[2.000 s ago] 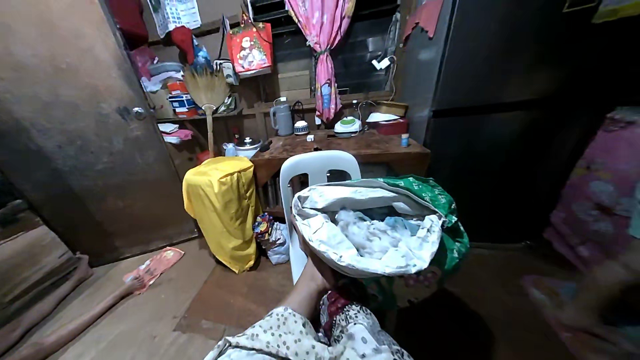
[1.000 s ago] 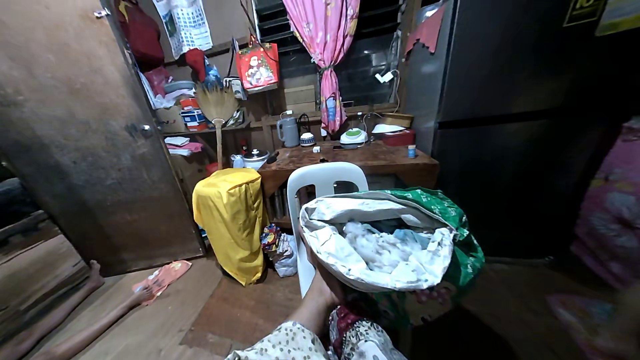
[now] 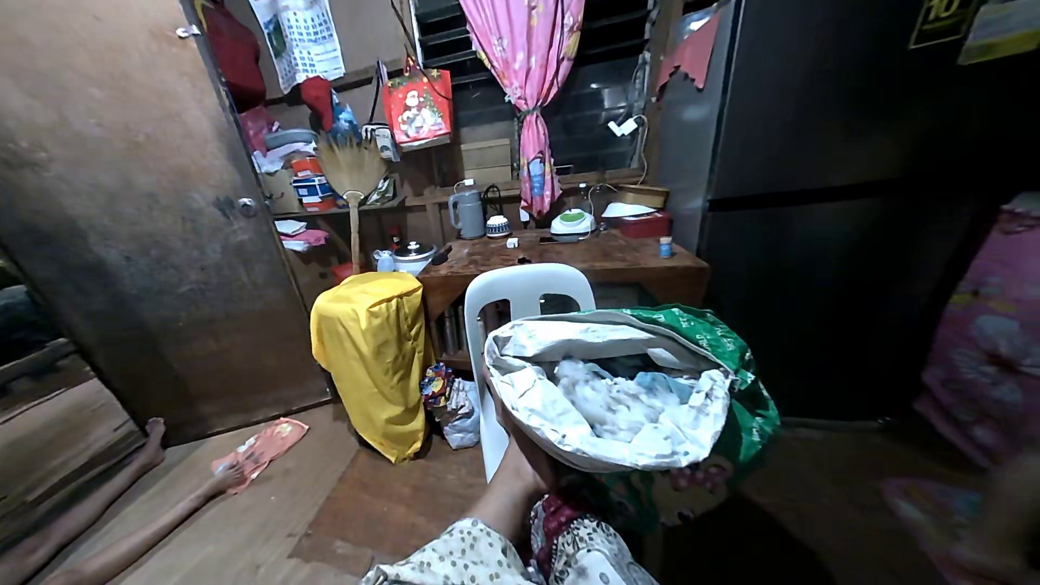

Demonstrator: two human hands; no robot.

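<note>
A green woven sack (image 3: pixel 743 406) with its white inner side folded out at the mouth is before me, its mouth facing up. White fluffy stuffing (image 3: pixel 617 398) and some pale blue material lie inside. My left hand (image 3: pixel 524 459) holds the sack from below at its left side, the fingers mostly hidden by it. My right hand is not visible; the sack may hide it. Below are a cream dotted sleeve (image 3: pixel 467 556) and a dark red and white patterned cloth (image 3: pixel 569 528). Just behind the sack stands a white plastic chair (image 3: pixel 528 280).
Beyond the chair is a wooden table (image 3: pixel 479 256) with a jug and a lidded pot. A yellow cloth-covered object (image 3: pixel 374 357) stands left, near a door (image 3: pixel 162 244). Another person's legs (image 3: pixel 138 528) stretch across the floor at left. A dark refrigerator (image 3: pixel 829 284) stands right.
</note>
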